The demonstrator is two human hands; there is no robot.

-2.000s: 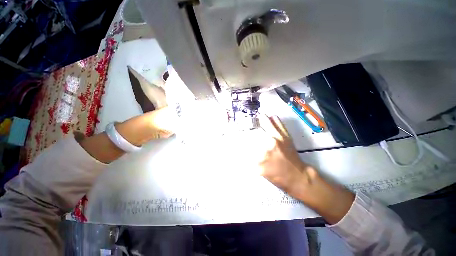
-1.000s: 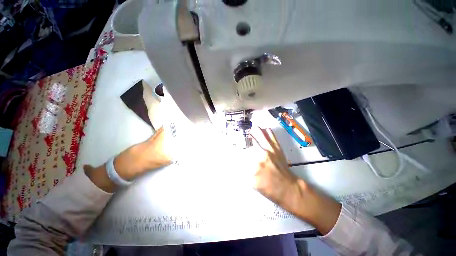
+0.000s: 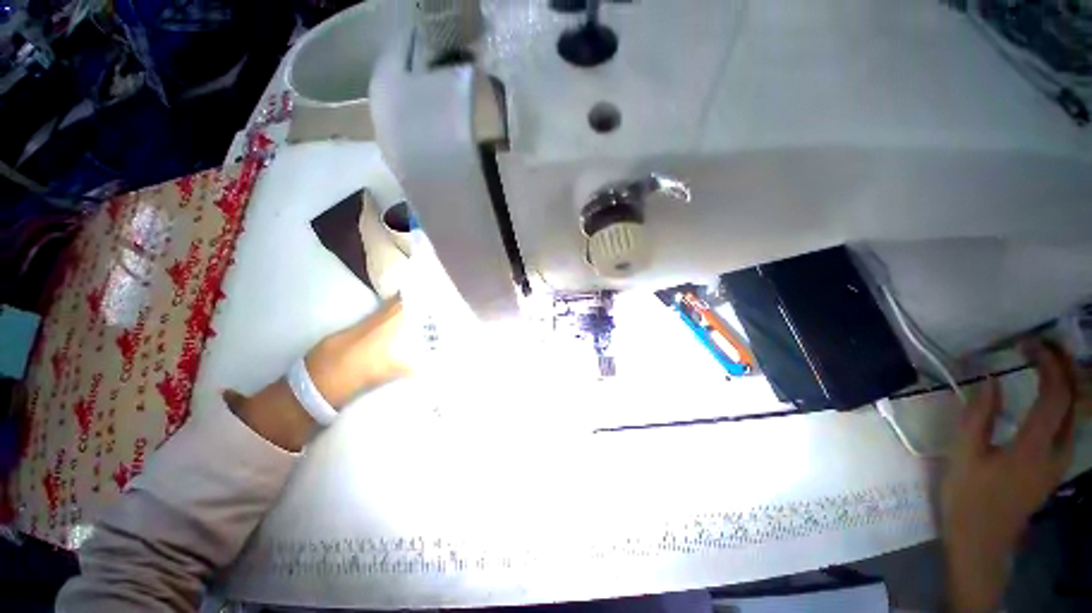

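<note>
A fabric piece [image 3: 346,237], dark on one side and pale on the other, lies on the white table left of the machine head. My left hand [image 3: 356,357], with a white band at the wrist, lies just in front of it; its fingertips are lost in the lamp glare, so its hold cannot be told. The presser foot and needle [image 3: 595,326] are right of that hand; any cloth there is bleached out. My right hand [image 3: 1012,443] is at the far right by the table's edge, fingers apart and raised, with nothing seen in it.
Blue and orange snips [image 3: 714,334] lie right of the needle, beside a flat black rectangle [image 3: 824,329]. A white cable [image 3: 892,424] runs from it near my right hand. The machine head [image 3: 766,192] spans above. Brown covering with red print [image 3: 132,347] is at left. A printed ruler [image 3: 766,523] marks the front edge.
My right hand has left the needle area and moved far right, its fingers spread. My left hand stays left of the needle. The camera view has shifted slightly.
</note>
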